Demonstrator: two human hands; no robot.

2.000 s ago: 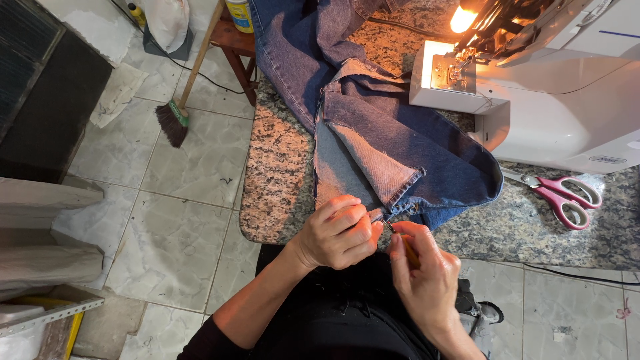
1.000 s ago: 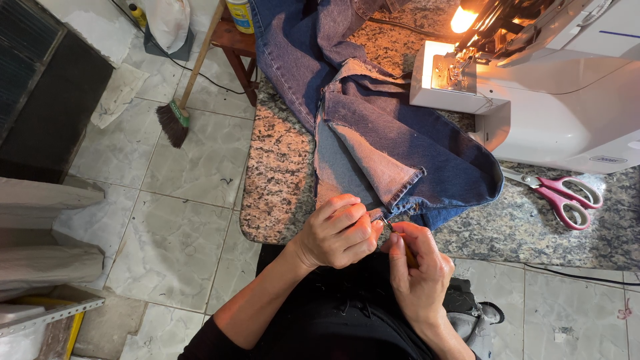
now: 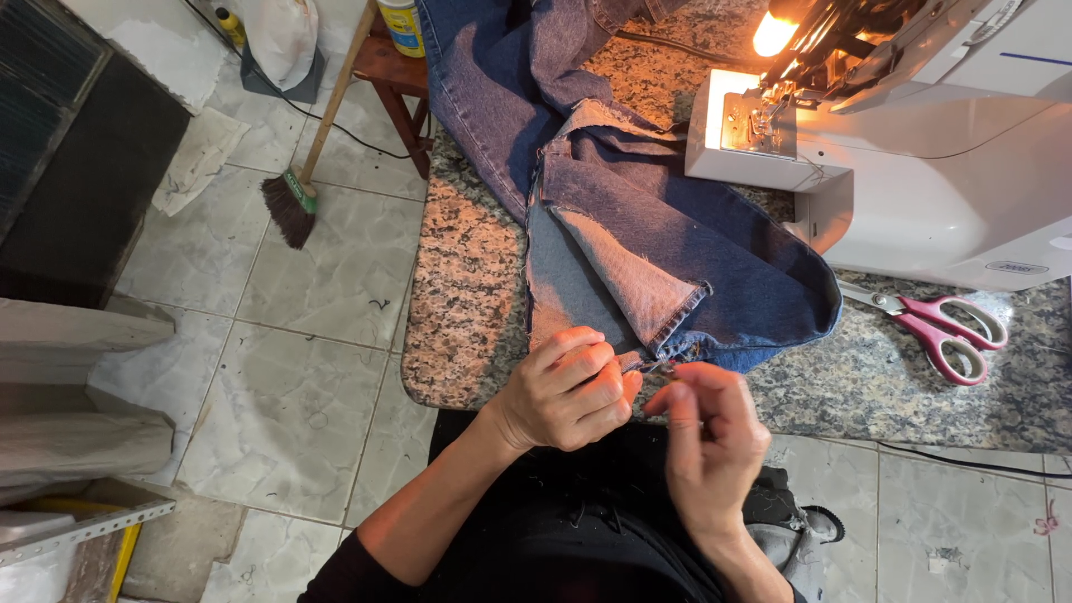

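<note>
Blue denim jeans lie partly spread over a granite tabletop, with a cut, frayed flap folded back to its paler side. My left hand is closed on the denim's lower edge near the front of the table. Close to its right, my right hand has thumb and forefinger bent together at the seam end; a small thing, perhaps a slim tool, shows between them but is mostly hidden. Scissors with pink and white handles lie on the granite to the right.
A white sewing machine with its lamp lit stands at the back right. A dark cable runs behind the denim. Left of the table are a broom and a reddish wooden stool bearing a yellow-labelled container.
My right hand has shifted slightly and its fingers are posed differently at the seam. My left hand keeps its hold on the denim, which has hardly moved.
</note>
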